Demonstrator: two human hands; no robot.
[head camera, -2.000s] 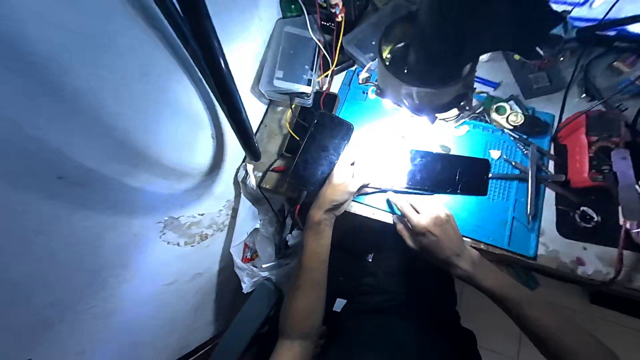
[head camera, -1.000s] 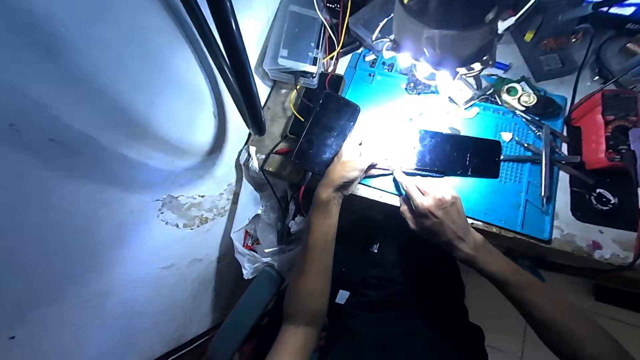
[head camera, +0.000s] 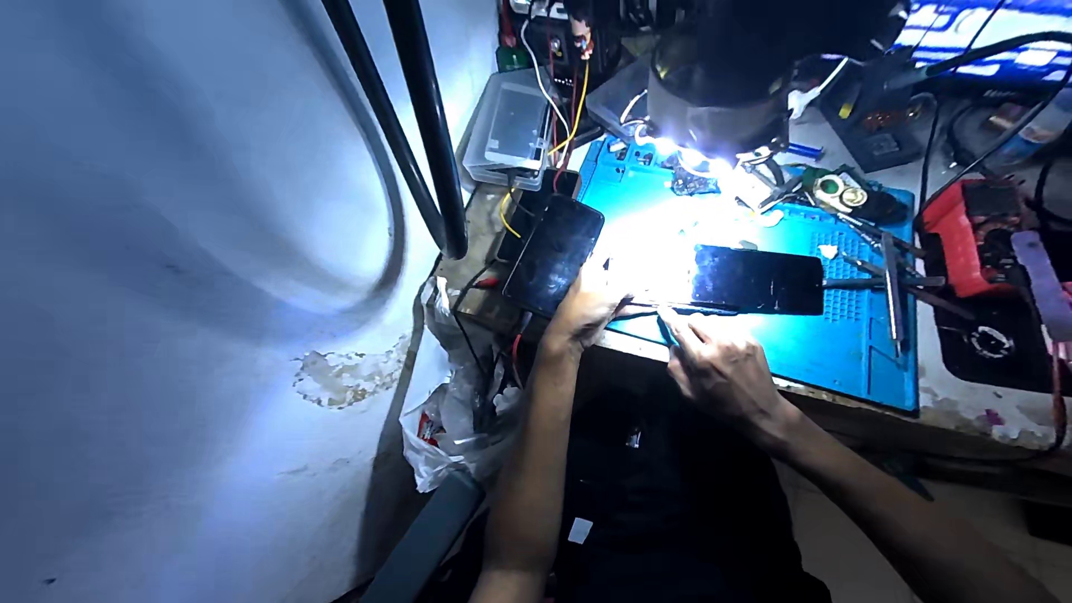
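Note:
A dark smartphone (head camera: 758, 280) lies with its glossy face up on the blue silicone repair mat (head camera: 846, 356), its left end lost in lamp glare. My right hand (head camera: 724, 368) grips a slim teal-handled tool (head camera: 667, 328), whose tip is near the phone's lower edge. At the glare's left border, my left hand (head camera: 586, 306) rests by the phone's near left end; what its fingers touch is washed out. Another dark phone (head camera: 557, 251) lies tilted just left of that hand, at the mat's left edge.
A microscope (head camera: 720, 92) with a bright ring light overhangs the mat. Tweezers (head camera: 893, 293) and other tools lie at the right, near a red-cased device (head camera: 971, 239). A clear plastic box (head camera: 509, 130) stands back left, a plastic bag (head camera: 456, 431) hangs below the bench edge, and black poles (head camera: 427, 126) rise by the wall.
My right hand's fingers have shifted slightly along the phone's lower edge. The left hand stays by the phone's left end. The view has moved a little.

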